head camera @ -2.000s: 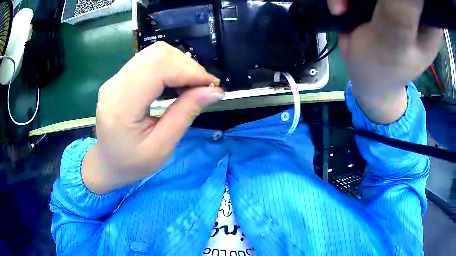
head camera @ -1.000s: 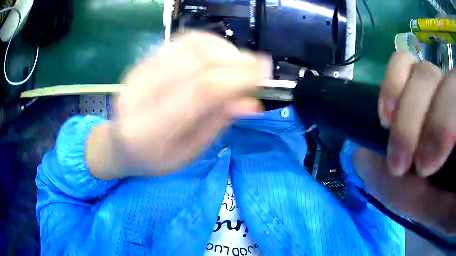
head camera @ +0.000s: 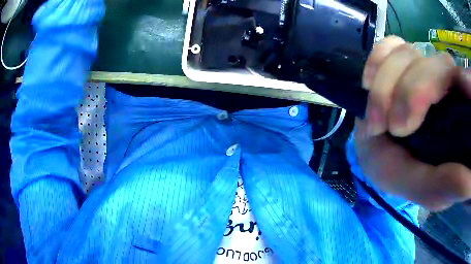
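Note:
The electric screwdriver (head camera: 338,85), a thick black cylinder, is gripped by my right hand (head camera: 408,113) at the right. Its front end points left over the housing's front right area and covers that corner; its bit cannot be made out. The glossy black block (head camera: 330,31) sits in the white housing (head camera: 222,78) at the top centre. A white screw boss shows at the housing's front left corner. My left hand is out of the picture past the top edge; only its blue sleeve shows at the upper left.
The green mat (head camera: 139,44) has a pale yellow front edge (head camera: 139,78). A yellow can (head camera: 449,40) and a small clear cup (head camera: 424,50) stand at the upper right. A white strip (head camera: 335,126) hangs below the mat edge. The screwdriver's black cord (head camera: 395,209) runs down at the lower right.
My left hand has moved from over the housing's front edge up and left out of view. My right hand has lowered with the screwdriver. The housing appears farther right in the picture.

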